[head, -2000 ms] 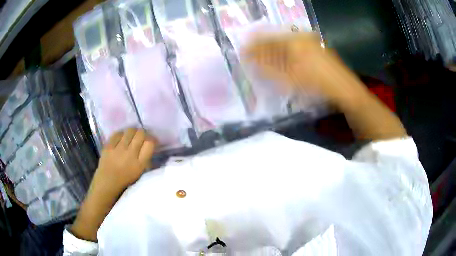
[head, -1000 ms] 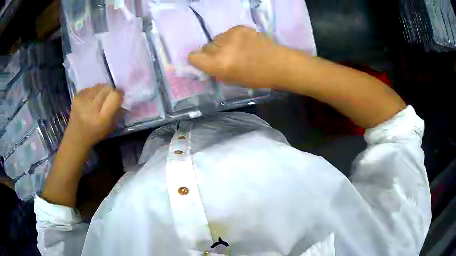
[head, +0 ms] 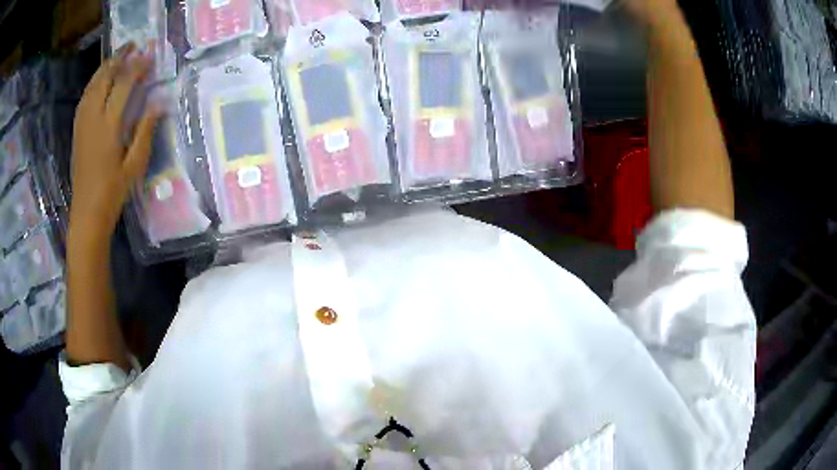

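A clear blister tray (head: 580,174) lies in front of me with two rows of bagged feature phones. The near-row phones, such as the middle one (head: 337,115), show grey screens, yellowish trim, pink-red keypads and white label stickers. My left hand (head: 115,115) is over the tray's left end at the leftmost near phone (head: 172,188), blurred, fingers and thumb apart; whether it grips the bag is unclear. My right forearm reaches past the tray's right end; my right hand (head: 642,7) is cut off by the top edge, its fingers hidden. A pinkish bag shows near it.
A stack of filled trays (head: 32,257) stands at the left. Stacked clear trays (head: 794,60) are at the upper right. A red bin or stool (head: 631,188) is right of the tray, partly behind my right forearm.
The near-row sleeves were folded over the phones; now they lie flat, showing screens and keypads. My right hand has moved from the tray's middle to the top right. My left hand has moved up.
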